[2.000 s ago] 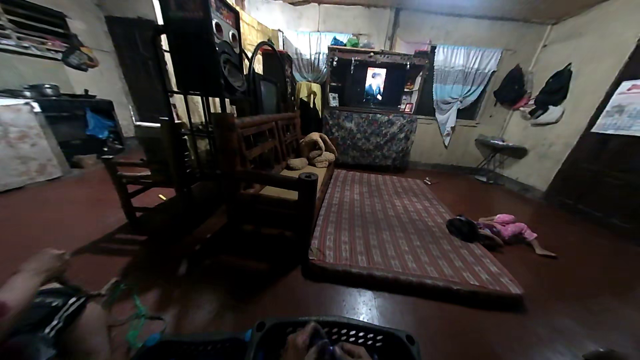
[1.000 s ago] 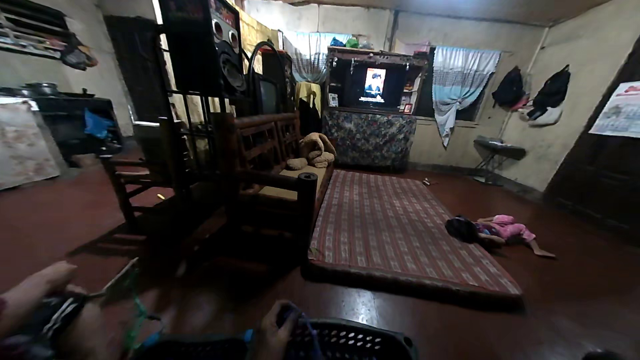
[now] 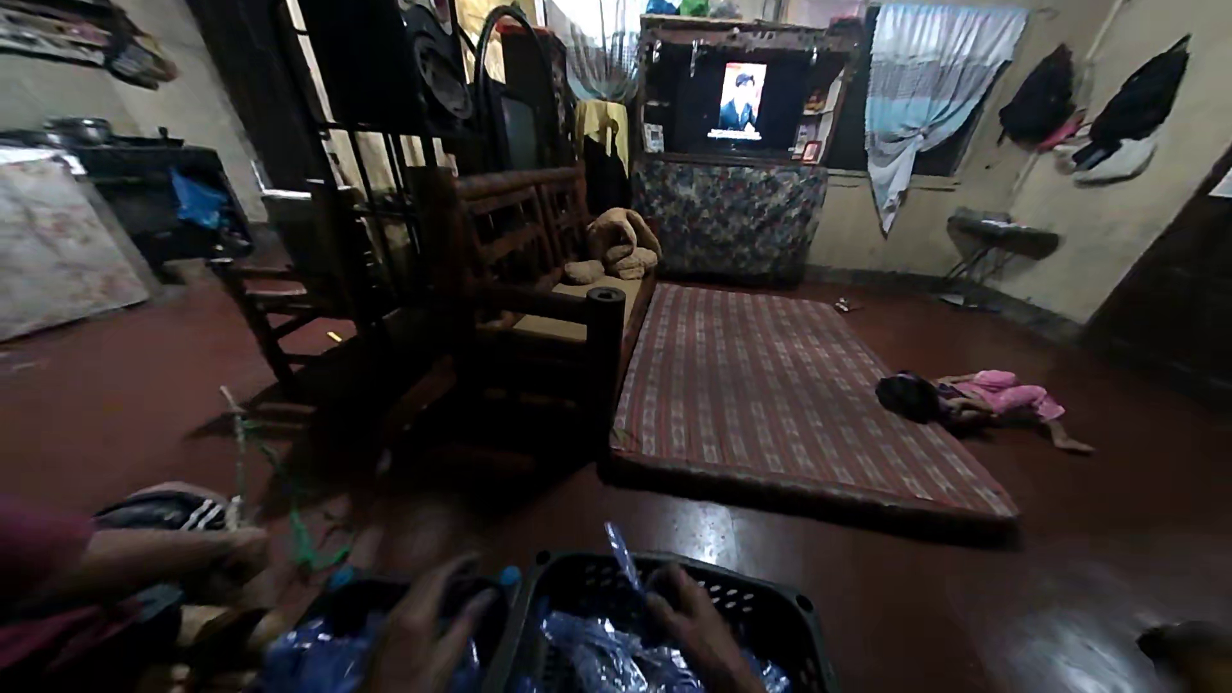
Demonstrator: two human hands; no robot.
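Observation:
At the bottom middle, my right hand (image 3: 698,626) is over a black plastic basket (image 3: 813,626), its fingers closed on a narrow clear plastic strip (image 3: 624,556) that points up. Crumpled clear plastic packaging (image 3: 616,654) with a bluish tint lies in the basket below it. To the left, my left hand (image 3: 428,621) is held with thumb and fingers apart, with nothing visible between them. It is above a second dark container (image 3: 496,621) that also holds bluish plastic (image 3: 322,659).
Another person's arm (image 3: 173,568) reaches in at the left, near green string (image 3: 306,549). Beyond the baskets lie a striped mattress (image 3: 770,385) and a person in pink (image 3: 1001,395) lying by its right edge. A wooden bench (image 3: 604,346) stands left of the mattress.
Both my hands are now apart over the two containers; my left hand was not clearly seen there before. The clear strip now stands up from my right hand. The other person's arm has moved lower.

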